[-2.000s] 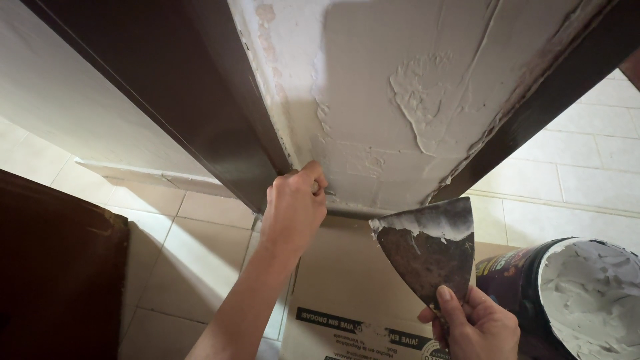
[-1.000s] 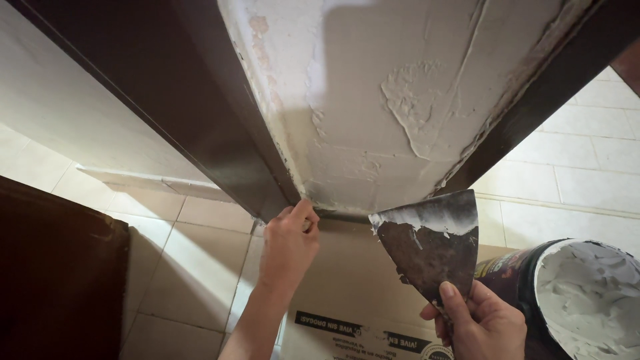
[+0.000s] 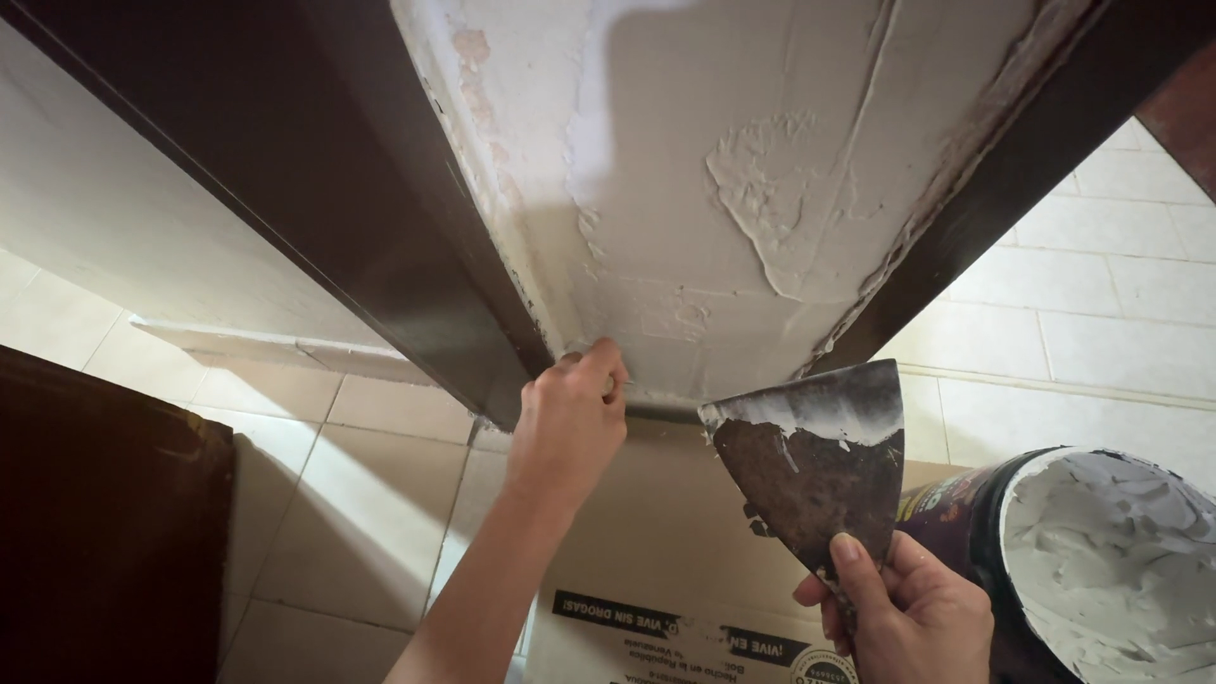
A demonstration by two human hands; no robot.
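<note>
My left hand (image 3: 575, 418) is curled at the foot of the wall strip, beside the dark door-frame post. A small pale piece shows between its fingers; what it is cannot be made out. My right hand (image 3: 902, 598) grips a wide putty knife (image 3: 807, 456), blade up, with white compound smeared along its edge. Rough white filler (image 3: 779, 199) covers the wall face between two dark frame edges. At the lower right, an opened bucket of white compound (image 3: 1111, 560) stands close to my right hand.
Flattened cardboard (image 3: 665, 532) bearing print lies on the tiled floor (image 3: 351, 513) under my hands. A dark wooden panel (image 3: 104, 513) is at the lower left. Dark frame pieces (image 3: 313, 171) flank the plastered wall, and pale tiles (image 3: 1121, 294) extend on the right.
My left hand stays low by the left frame's foot, its wrist and fingers turned a little differently. The right hand still holds the putty knife, at nearly the same place.
</note>
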